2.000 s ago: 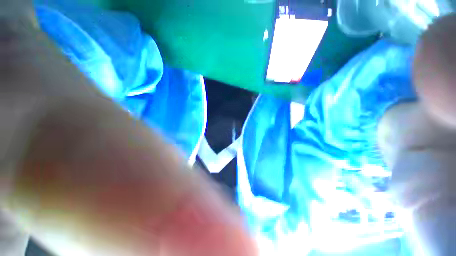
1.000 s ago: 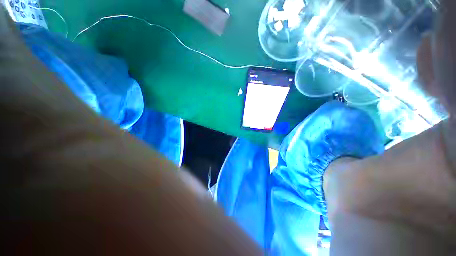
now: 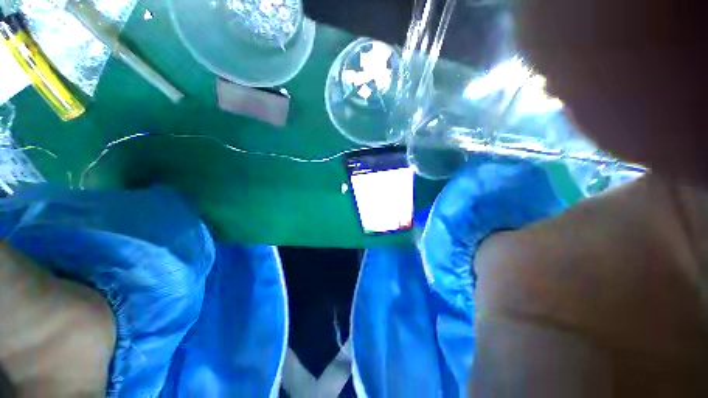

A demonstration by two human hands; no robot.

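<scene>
The smartphone [image 3: 383,198] lies on the green mat near its front edge, with a lit white screen. No hand touches it. My right hand [image 3: 613,256] is very close to the camera at the right, large, blurred and cut off by the edge; its fingertips and anything in them cannot be made out. My left hand [image 3: 54,334] shows only as a wrist part at the lower left, below a blue sleeve cuff; its fingers are out of the picture.
Clear round dishes with white bits [image 3: 365,85] and silvery bits [image 3: 241,70] stand behind the phone. A grey-brown flat piece [image 3: 252,102], a thin wire [image 3: 194,137], a yellow handle [image 3: 46,78] and a thin stick [image 3: 144,71] lie leftward. Clear trays stand at the right.
The view has shifted, showing more of the mat's left side. The large blurred skin area at the left has shrunk to the lower left corner. The phone lies in place.
</scene>
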